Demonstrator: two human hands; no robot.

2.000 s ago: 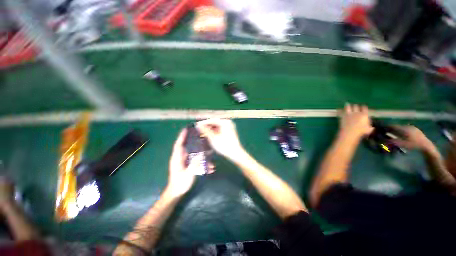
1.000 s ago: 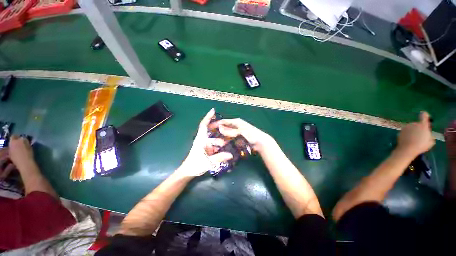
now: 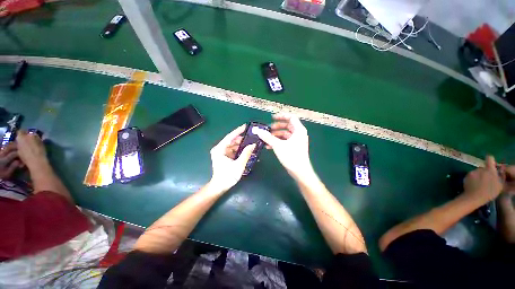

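Note:
A black part-assembled handset is held over the worktop in front of me. My left hand grips it from the left side, with the thumb across its lower face. My right hand is at its upper right, the thumb on the upper end and the other fingers raised off it. Small details on the handset's face are too blurred to tell. A keypad phone lies on the green worktop to the right.
At left lie orange film strips, a keypad phone partly over them, and a black smartphone. Beyond the pale rail, several phones lie on the green belt. A grey post stands at left. Neighbours' hands work at both sides.
The handset is turned more upright, with its dark face now showing. My right fingers have opened away from it while its thumb rests on the top. The view has shifted slightly.

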